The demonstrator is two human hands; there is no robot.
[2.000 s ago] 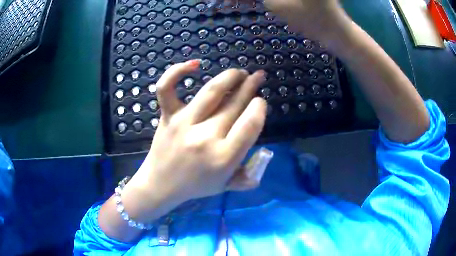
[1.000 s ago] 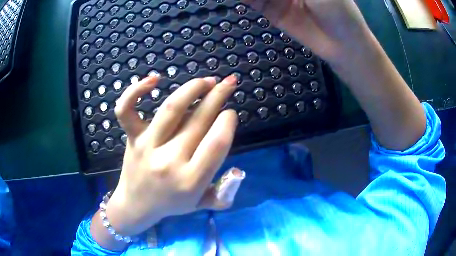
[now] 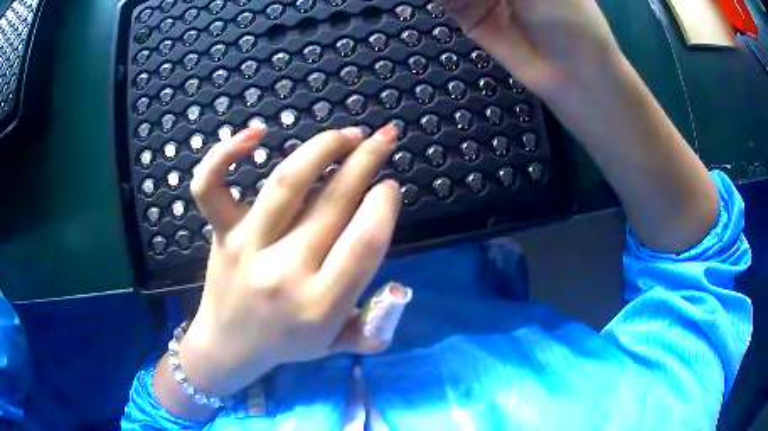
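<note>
A large black tray [image 3: 129,210] lies on the bench, with rows of round pockets. Most visible pockets hold a small shiny round metal part [image 3: 452,124]; a few near the top middle look empty. Parts at the left look whiter than those at the right. My left hand [image 3: 290,252] is palm down over the tray's lower left, fingers spread, nothing seen in it. Its thumb has a whitish cover [image 3: 386,316] and points right, off the tray's front edge. My right hand [image 3: 535,38] is over the tray's upper right; its fingertips are cut off by the top edge.
A second black pocketed tray [image 3: 15,50] is at the far left edge. A cream flat piece [image 3: 703,23] and a red item [image 3: 741,17] lie at the upper right on the dark green bench top [image 3: 63,202]. Blue clothing shows at the lower left edge.
The tray and my left hand now sit further left and slightly lower in the picture; the second tray and cream piece also shifted, so the view moved. My right hand no longer covers the top-middle pockets.
</note>
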